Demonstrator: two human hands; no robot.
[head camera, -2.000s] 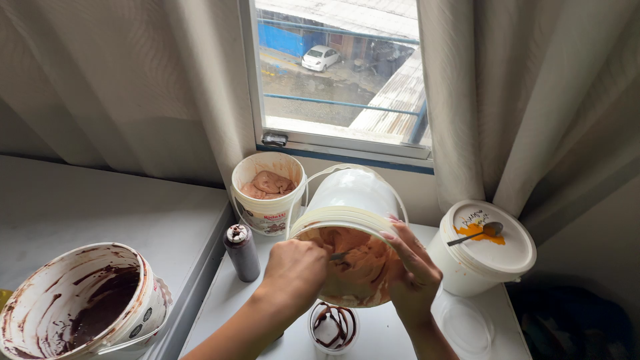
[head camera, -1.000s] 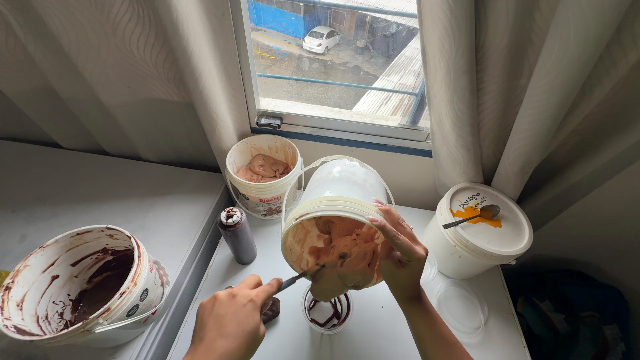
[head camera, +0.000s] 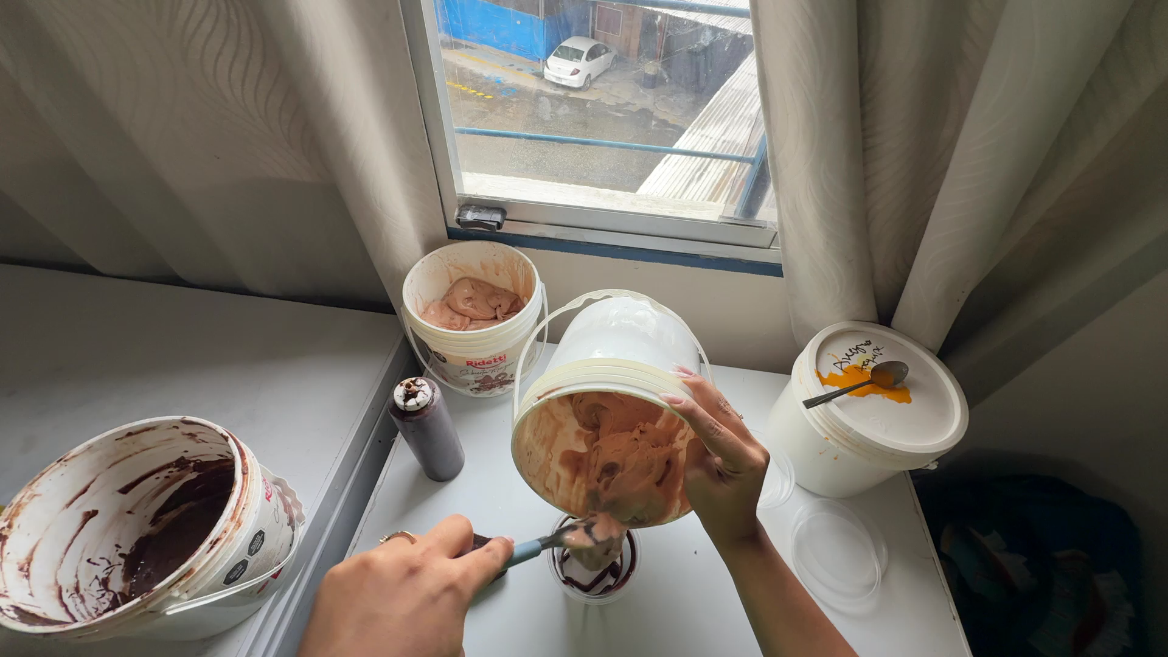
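Observation:
My left hand (head camera: 406, 589) grips the handle of a spatula or spoon (head camera: 529, 549), whose head is covered with light brown cream at the bucket's lower lip. My right hand (head camera: 725, 447) supports the rim and side of a tilted white plastic bucket (head camera: 630, 333), its mouth facing me. Thick brown cream (head camera: 630, 452) lies inside and bulges at the lip, over a small clear cup (head camera: 598, 584) streaked with dark sauce. The cream partly hides the cup. A dark squeeze bottle (head camera: 429, 433) stands to the left.
Behind stands an open bucket of cream (head camera: 474, 365). At left is a bucket smeared with dark sauce (head camera: 210, 547). At right, a lidded bucket (head camera: 849, 456) bears a metal spoon (head camera: 858, 383) on an orange smear, near clear plastic lids (head camera: 835, 552). A window and curtains rise behind.
My left hand was at the bucket's mouth two seconds ago and is now lower and to the left, with the utensil. Cream has come down to the lip, above the cup.

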